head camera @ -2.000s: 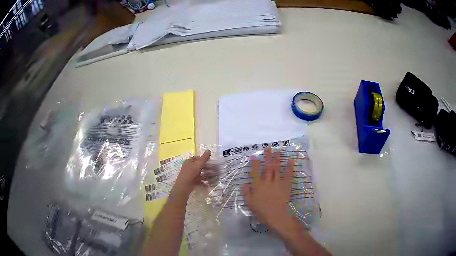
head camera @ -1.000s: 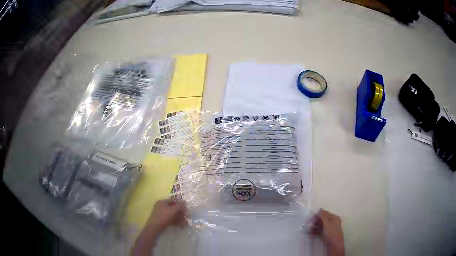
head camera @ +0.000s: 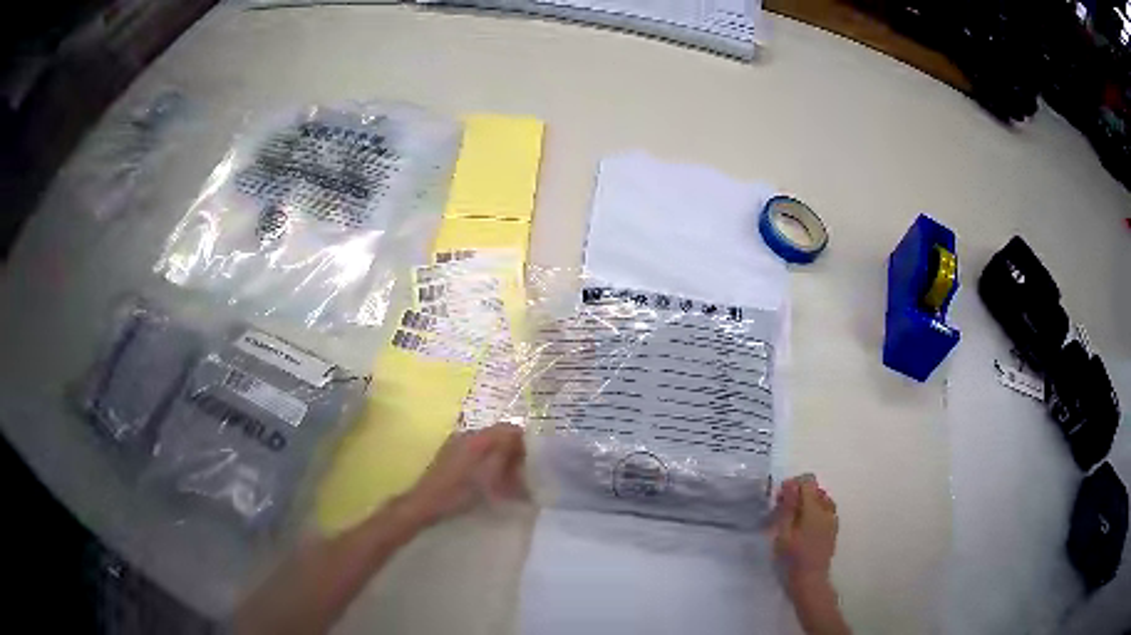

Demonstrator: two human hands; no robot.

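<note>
A printed clear polybag (head camera: 657, 378) with a grey wrapped item inside lies in front of me on the white tissue paper (head camera: 670, 223). Its near edge is folded up over a round printed symbol. My left hand (head camera: 490, 465) grips the near left corner of the polybag. My right hand (head camera: 806, 521) grips the near right corner. The fingertips of both hands are partly blurred.
Yellow label backing (head camera: 499, 168) with barcode stickers (head camera: 453, 304) lies left of the tissue. Further left are empty polybags (head camera: 310, 217) and packed bags (head camera: 230, 428). Right are a tape roll (head camera: 794, 230), a blue tape dispenser (head camera: 918, 298) and black zip bags (head camera: 1023, 298). A paper stack (head camera: 657, 19) lies at the far edge.
My hands moved from lying on the polybag to its near corners, then away from me with its near edge, now folded up. The view has shifted.
</note>
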